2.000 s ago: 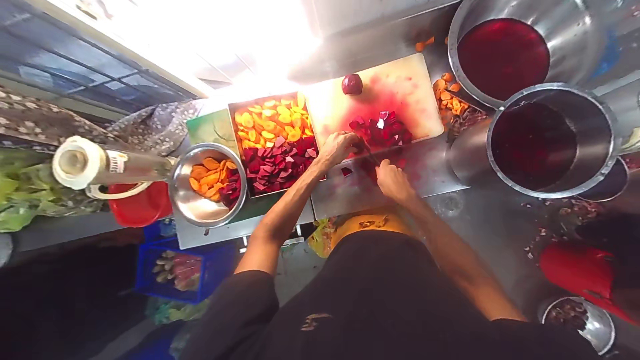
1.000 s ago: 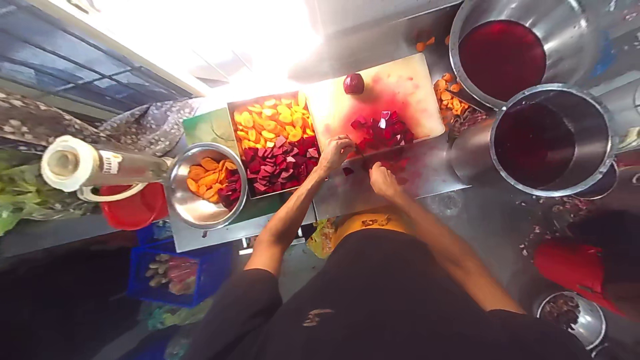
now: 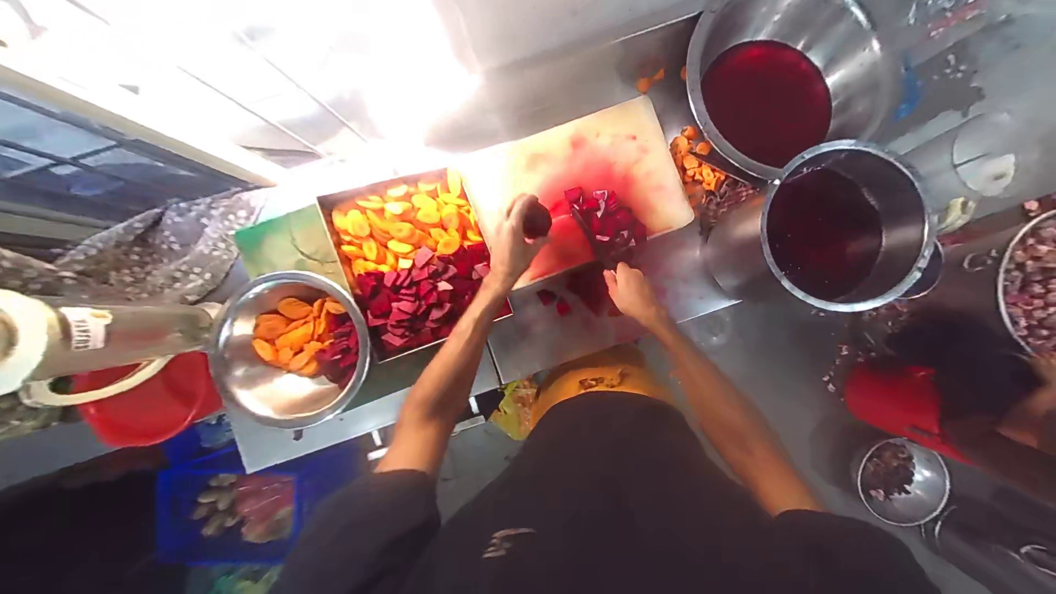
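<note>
My left hand (image 3: pixel 517 239) grips a whole dark red beet (image 3: pixel 536 219) over the left part of a stained cutting board (image 3: pixel 610 140). In my right hand (image 3: pixel 632 290), at the board's near edge, is a knife (image 3: pixel 587 237) whose dark blade points up and left. The blade lies beside a pile of cut beet pieces (image 3: pixel 610 223). Left of the board, a rectangular tray (image 3: pixel 330 247) holds orange carrot slices (image 3: pixel 404 219) and cut beets (image 3: pixel 421 293). A steel bowl (image 3: pixel 247 388) farther left holds carrot slices and beet pieces.
Two large steel pots (image 3: pixel 866 74) (image 3: pixel 916 198) with dark red liquid stand at the right. Carrot scraps (image 3: pixel 697 165) lie beside the board. A pitcher (image 3: pixel 124 338) and a red basin (image 3: pixel 157 404) are at the left. Another person's arm (image 3: pixel 1031 421) shows at the far right.
My left hand has moved up to the whole beet and taken hold of it; earlier the beet lay alone near the board's far edge. The knife hand remains near the board's near edge.
</note>
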